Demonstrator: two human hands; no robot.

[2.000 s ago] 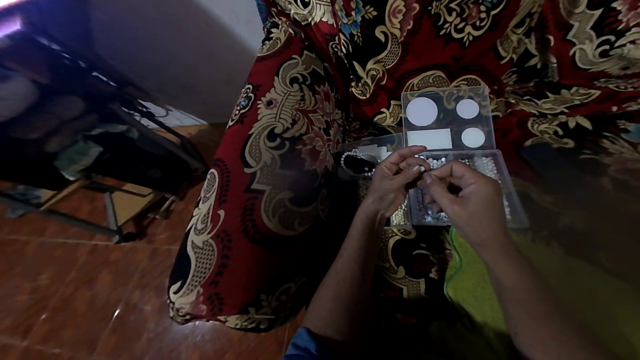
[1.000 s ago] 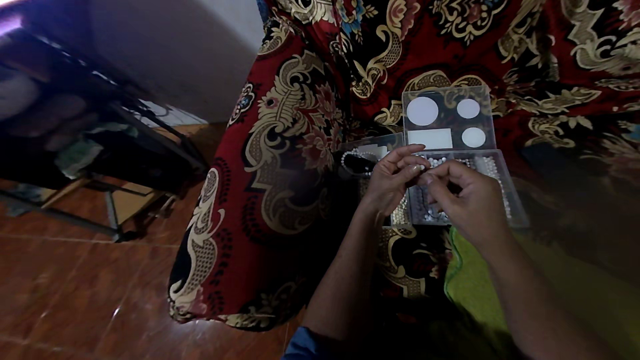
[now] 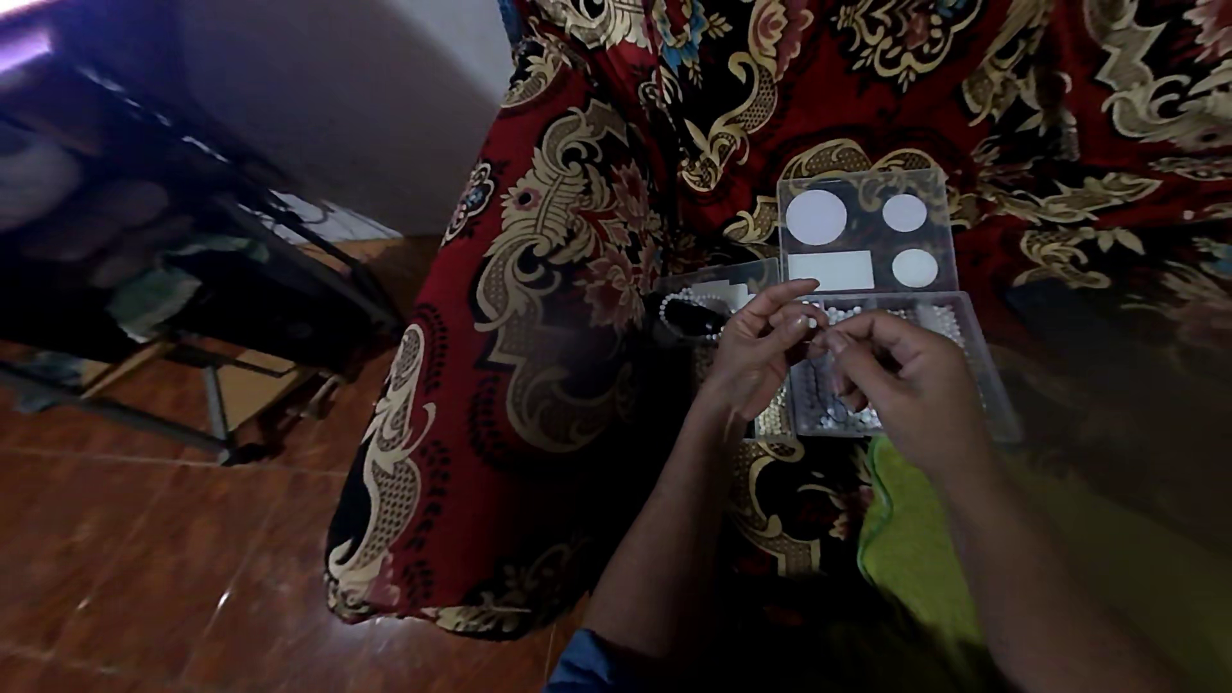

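My left hand (image 3: 756,356) pinches a small white bead (image 3: 811,323) between thumb and fingers. Close at its right, my right hand (image 3: 900,380) has thumb and index finger together at the same spot; whatever thin piece it pinches is too small to tell. Both hands are above a clear plastic compartment box (image 3: 996,404) of white and pale beads, partly hidden by them. Its raised lid (image 3: 866,231) shows white round and rectangular patches. A loop of pearl-like beads (image 3: 671,322) lies over a dark object left of my left hand, on a second clear box (image 3: 760,274).
A red, black and gold patterned cloth (image 3: 587,289) covers the seat around the boxes. Green cloth (image 3: 924,549) lies below my right hand. A metal-framed rack (image 3: 217,404) stands at the left on a tiled floor (image 3: 144,549), beside a wall (image 3: 385,106).
A white bead shows more plainly at my left fingertips now. Both hands stay close together above the box.
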